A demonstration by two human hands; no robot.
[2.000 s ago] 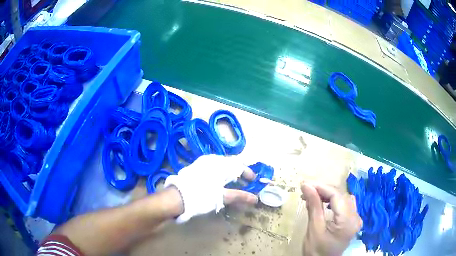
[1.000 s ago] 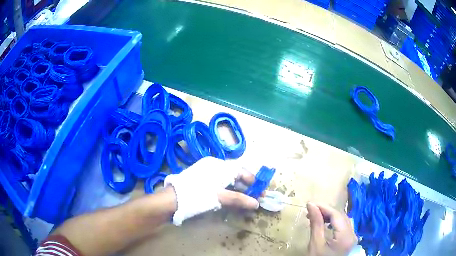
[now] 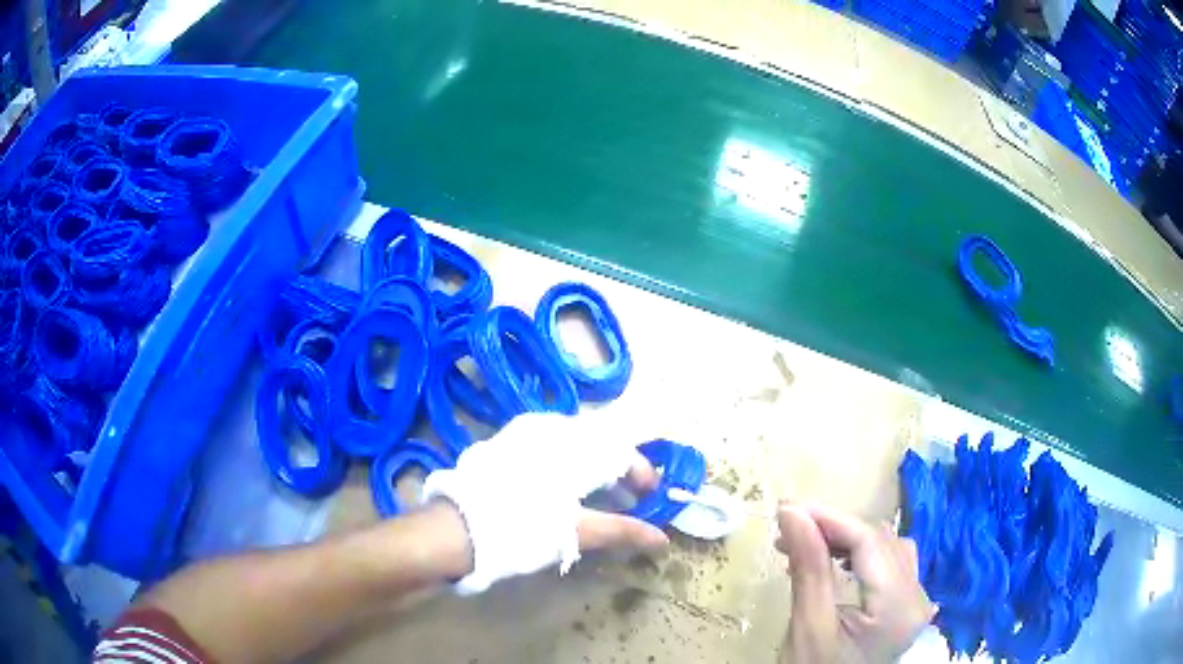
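Note:
My left hand (image 3: 545, 499), in a white glove with bare fingertips, holds a blue oval ring (image 3: 680, 464) between thumb and fingers. The white round cup (image 3: 705, 515) is on the stained cardboard just right of the ring, partly hidden by it. My bare right hand (image 3: 850, 571) is right of the cup, thumb and forefinger pinched together on a thin stick, which is hard to see. The stick's pale tip (image 3: 680, 496) is at the ring's lower right side. Whether it touches the ring is unclear.
A blue bin (image 3: 240, 279) full of rings stands at left. Loose rings (image 3: 379, 379) lie between it and my left hand. A pile of blue strips (image 3: 1005, 551) lies at right. Beyond runs the green belt (image 3: 584, 195) with a joined part (image 3: 990, 270). Blue crates stand at the back right.
The ring in my left hand has turned to show its opening more. My right hand has moved slightly left, with the stick's tip now at the ring. The joined part has moved right along the belt.

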